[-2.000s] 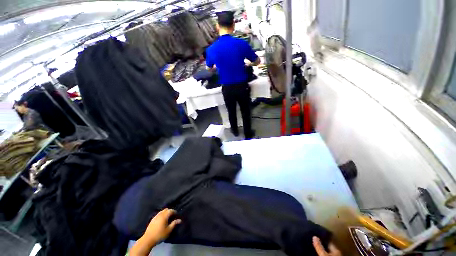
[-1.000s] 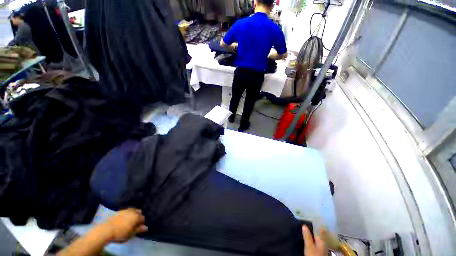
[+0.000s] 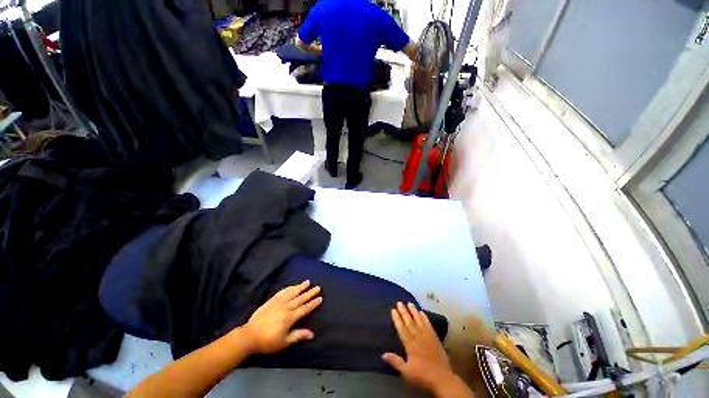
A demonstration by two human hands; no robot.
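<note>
A black garment (image 3: pixel 233 256) lies draped over the navy pressing board (image 3: pixel 128 284). Its rumpled part is at the middle left, and a flatter tube, maybe a sleeve, runs right along the board. My left hand (image 3: pixel 284 317) lies flat on this part, fingers spread. My right hand (image 3: pixel 418 346) lies flat near its right end, fingers a little apart. Neither hand grips cloth. The steam iron (image 3: pixel 501 373), with its yellow handle, stands at the lower right, beside my right hand and not touched.
An unpressed black pile (image 3: pixel 70 233) is at the left. A garment rail row (image 3: pixel 148 78) hangs behind it. A white block (image 3: pixel 298 167) is at the far edge of the pale blue table (image 3: pixel 396 225). A person in blue (image 3: pixel 346 47), a fan (image 3: pixel 430 74) and a white wall stand beyond.
Both hands have let go of the cloth edges and now lie flat on the garment. My left hand has moved right onto the tube, whose surface looks smoother than two seconds before.
</note>
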